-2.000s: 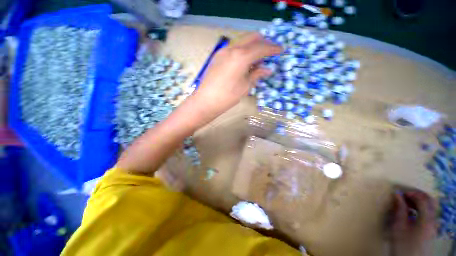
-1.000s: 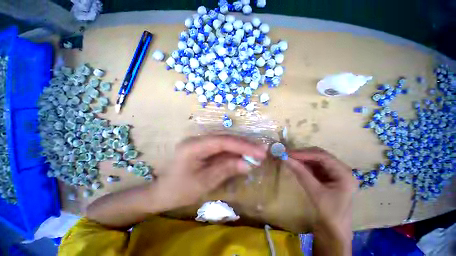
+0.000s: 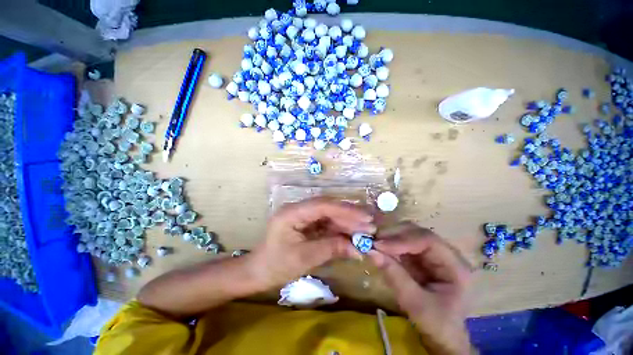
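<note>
My left hand [image 3: 305, 239] and my right hand [image 3: 420, 267] meet over the near edge of the clear plastic sheet [image 3: 291, 194]. Between their fingertips they hold one small blue-and-white piece [image 3: 362, 242] with a whitish part on its left side. Fingers partly cover it. Pale caps [image 3: 111, 187] lie in a loose heap on the left. Blue-and-white bases [image 3: 576, 194] lie in a heap on the right. Assembled pieces [image 3: 312, 76] with rounded white tops are heaped at top centre. One small blue-and-white piece [image 3: 314, 166] lies alone on the sheet.
A flat white disc [image 3: 387, 201] lies right of the sheet. A white teardrop dish [image 3: 472, 105] is upper right. A dark-blue pen or knife [image 3: 184, 104] lies between the left and top heaps. A blue tub [image 3: 52, 187] is far left. A white wad [image 3: 307, 291] lies by the yellow garment.
One second ago my hands were apart, a pale cap in the left and a blue piece in the right near the disc. Now they are together, lower, around one piece.
</note>
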